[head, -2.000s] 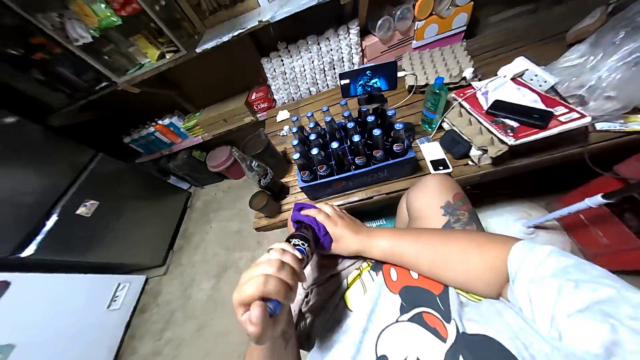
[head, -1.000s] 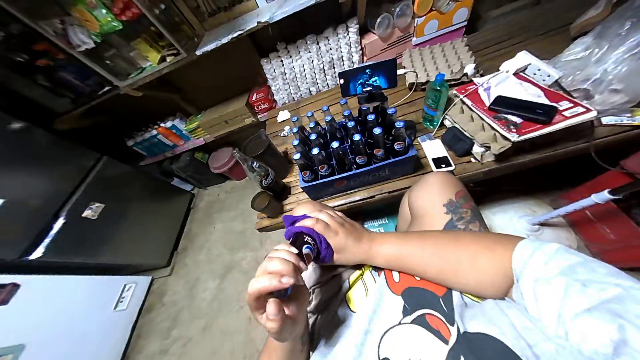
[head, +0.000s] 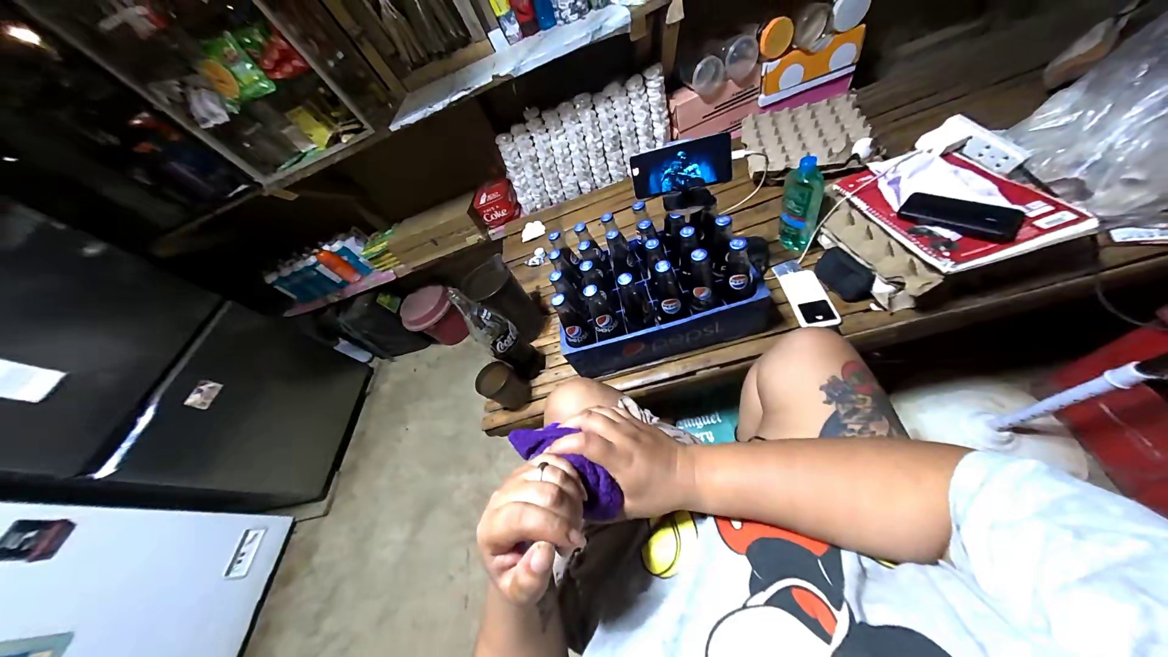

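My right hand (head: 630, 461) is wrapped over a purple cloth (head: 598, 488), its fingers pressing the cloth against my left hand. My left hand (head: 534, 525) is curled around a dark glass Pepsi bottle, which the fingers and cloth hide almost wholly. Both hands meet above my lap. Beyond my knees, a blue Pepsi crate (head: 675, 345) on the slatted wooden table holds several dark, capped bottles (head: 671, 297). Left of the crate, a Coca-Cola glass bottle (head: 502, 338) leans beside a brown cup (head: 502, 385).
A propped-up phone (head: 683, 167) stands behind the crate. To its right are a green bottle (head: 802, 205), a white phone (head: 807, 297), egg trays (head: 808, 132) and a black phone (head: 961, 216) on a red notebook (head: 1068, 219). A pink-lidded bucket (head: 433, 310) stands at left.
The bottle's label and blue cap, visible between my hands earlier, are now hidden. My left hand has moved up close against the cloth and my right hand.
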